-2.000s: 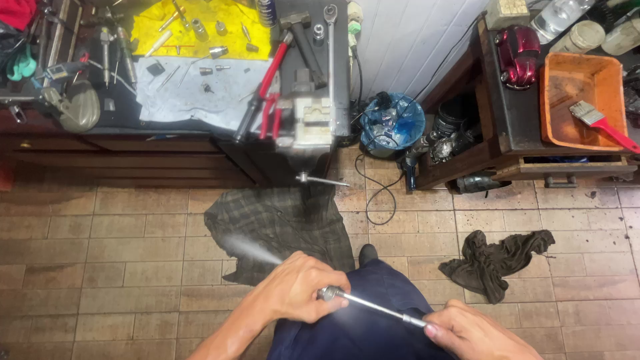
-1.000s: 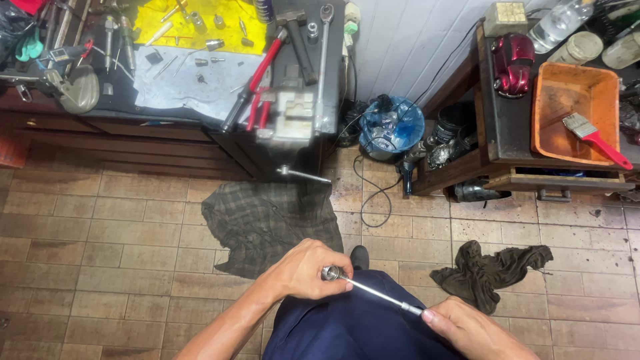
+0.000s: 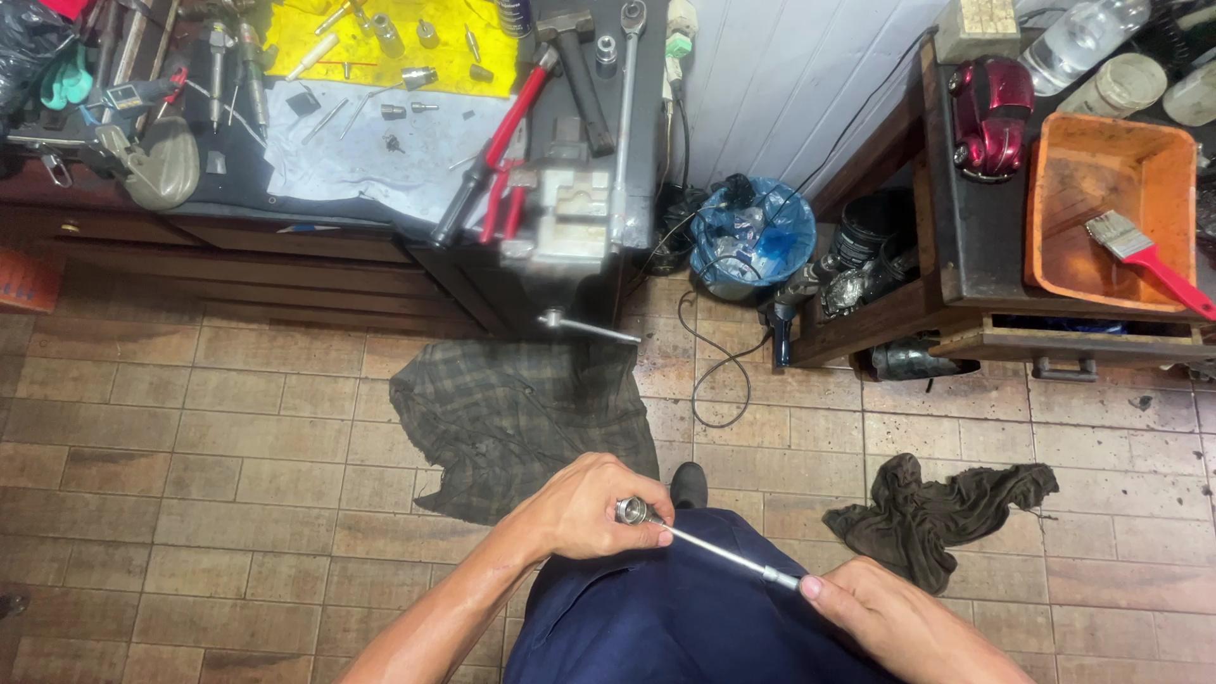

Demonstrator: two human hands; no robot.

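My left hand [image 3: 600, 508] is closed around one end of a slim metal rod tool [image 3: 727, 553], where a metal socket-like piece [image 3: 631, 511] with its round opening upward shows between thumb and fingers. My right hand [image 3: 860, 603] holds the other end, its thumb and fingers at a thicker metal sleeve; the part inside the hand is hidden. The rod slants across my lap over dark blue trousers. Ahead, a bench vise [image 3: 570, 214] stands at the workbench corner, its handle bar [image 3: 594, 328] sticking out below, near red-handled bolt cutters [image 3: 494, 142] and a ratchet [image 3: 628, 104].
Sockets and bits lie on a yellow cloth [image 3: 366, 38] and a white cloth [image 3: 370, 142]. A blue-lined bin [image 3: 750, 233] stands between the benches. At right are an orange tray [image 3: 1111, 180] with a brush [image 3: 1140, 249] and a red toy car [image 3: 991, 119]. Rags [image 3: 532, 418] [image 3: 931, 522] lie on the floor.
A blurred streak beside my left hand two seconds ago is absent from the later frames. Both hands keep their hold on the rod tool.
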